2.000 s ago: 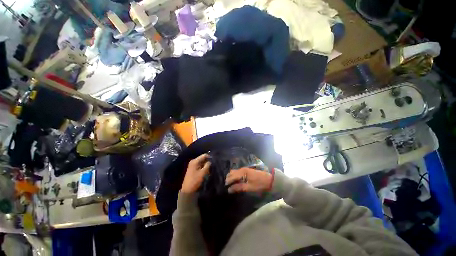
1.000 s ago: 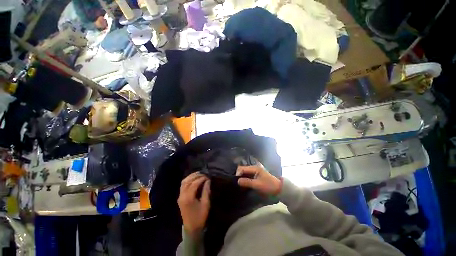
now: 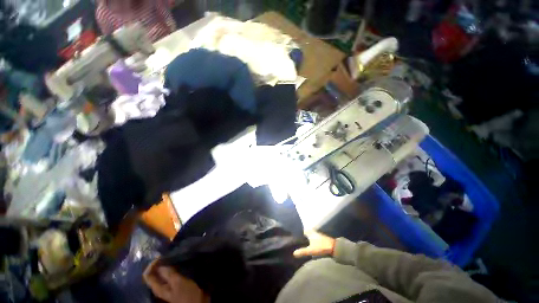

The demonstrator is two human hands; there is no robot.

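Note:
The black garment (image 3: 218, 254) lies over my lap and the table's front edge, with its shinier dark lining (image 3: 266, 237) showing near my right hand. My left hand (image 3: 171, 283) is at the garment's lower left, blurred and partly covered by black cloth; its grip cannot be made out. My right hand (image 3: 316, 244) is at the garment's right edge by the lining, fingers pointing left; whether it pinches the cloth is unclear.
The sewing machine (image 3: 348, 127) stands at right under glare, black-handled scissors (image 3: 341, 181) on its bed. A blue bin (image 3: 481, 204) holds scraps. Black panels (image 3: 159, 142), blue cloth (image 3: 210, 74) and cream cloth (image 3: 248, 44) are heaped behind. A person in stripes (image 3: 133, 15) is at the top left.
The view has swung right and tilted. My hands, earlier close together on the lining, are now farther apart, the left at the garment's left side and the right at its right edge.

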